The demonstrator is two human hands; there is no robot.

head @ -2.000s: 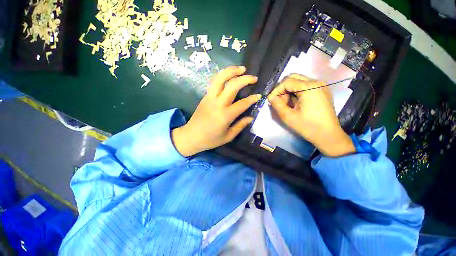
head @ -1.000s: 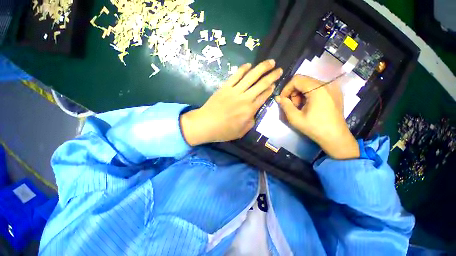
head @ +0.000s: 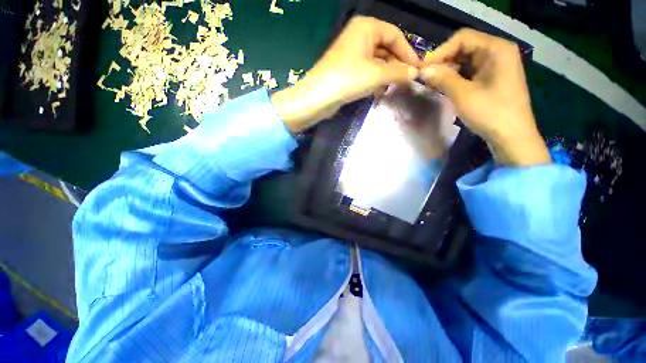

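Observation:
The opened tablet assembly [head: 386,159] lies in a black tray [head: 322,166], tilted in view. Its bright silvery area shows, with a dark reflection in its upper part. My left hand [head: 358,67] and my right hand [head: 485,81] meet at the fingertips above the tablet's top end. Each has thumb and finger pinched together. Whether something small is between the fingertips cannot be made out. The hands hide most of the mainboard; a small yellow patch shows between them. A small gold-white tab [head: 359,208] is at the tablet's lower edge.
A pile of cream-yellow pieces [head: 152,60] lies on the green surface at left, with more in a dark tray [head: 71,110] at far left. Small dark parts with bright specks [head: 601,163] lie at right. A white curved strip [head: 567,67] runs beyond the tray.
Both hands have moved up from the tablet's left edge and middle to its top end, where their fingertips now meet. The thin dark line from my right fingertips no longer shows.

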